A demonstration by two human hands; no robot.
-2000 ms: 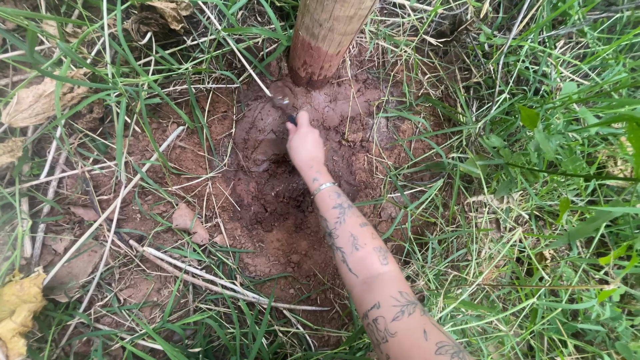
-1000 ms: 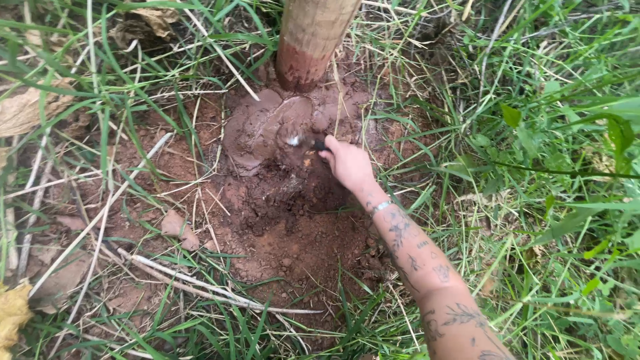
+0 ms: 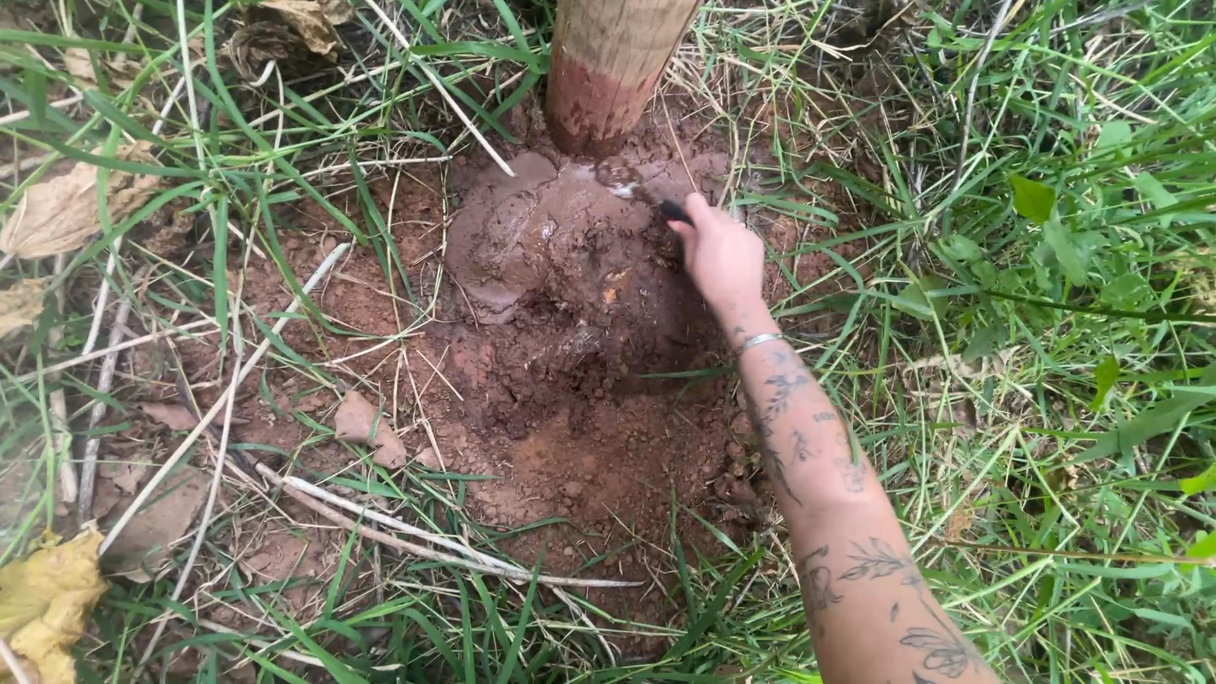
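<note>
My right hand (image 3: 722,249) is closed on the black handle (image 3: 674,212) of a small tool, whose blurred, partly shiny metal head (image 3: 622,182) touches the wet mud near the post. The tool's exact kind cannot be told. Smooth brown mud (image 3: 513,228) is heaped at the foot of a round wooden post (image 3: 608,71), which stands upright at the top centre with a reddish, mud-stained base. Darker, rougher mud lies just below the heap. A thin bracelet circles my right wrist. My left hand is not in view.
Loose reddish soil (image 3: 589,465) lies below the mud. Green grass (image 3: 1045,380) grows thickly at the right, and dry stalks (image 3: 408,537) cross the ground at the lower left. Dry leaves (image 3: 71,204) and a yellow leaf (image 3: 47,608) lie along the left edge.
My right hand, with the tool, has moved from the left part of the mud to its right side, and the tool's head is now nearer the post than one second ago.
</note>
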